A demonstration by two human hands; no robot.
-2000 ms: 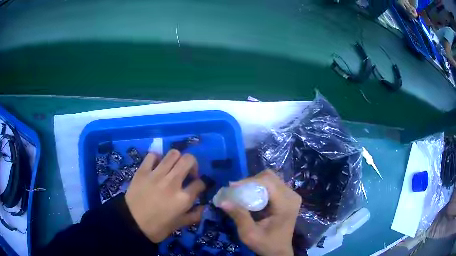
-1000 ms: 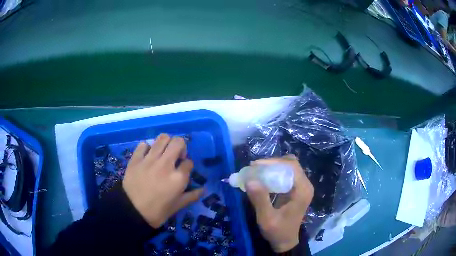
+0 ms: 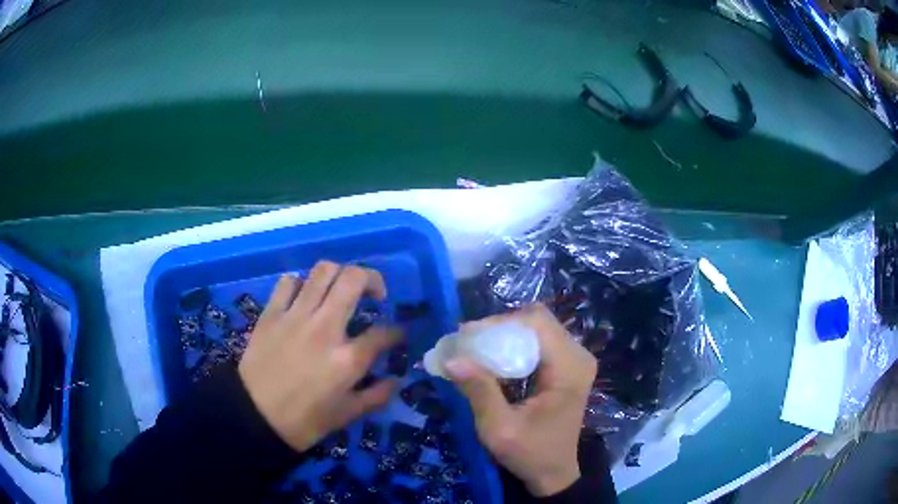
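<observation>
My right hand [image 3: 532, 413] holds a translucent white squeeze bottle [image 3: 500, 351], its nozzle pointing left at the right wall of the blue parts tray [image 3: 295, 232]. My left hand [image 3: 315, 359] is over the tray with its fingers bent. Small black parts [image 3: 394, 448] lie loose in the tray. A dark part [image 3: 396, 364] shows at my left fingertips; the fingers are blurred, and I cannot tell if they grip it.
A clear bag of dark parts [image 3: 630, 315] lies right of the tray. Curved black bands [image 3: 645, 110] lie on the green belt [image 3: 394, 98]. A side tray [image 3: 71, 394] is at far left. A white pointed tool [image 3: 724, 285] and blue cap [image 3: 832, 319] are at right.
The bottle was over the tray edge, moved right, and is now back nearer my left hand. The bands on the belt have shifted left in view.
</observation>
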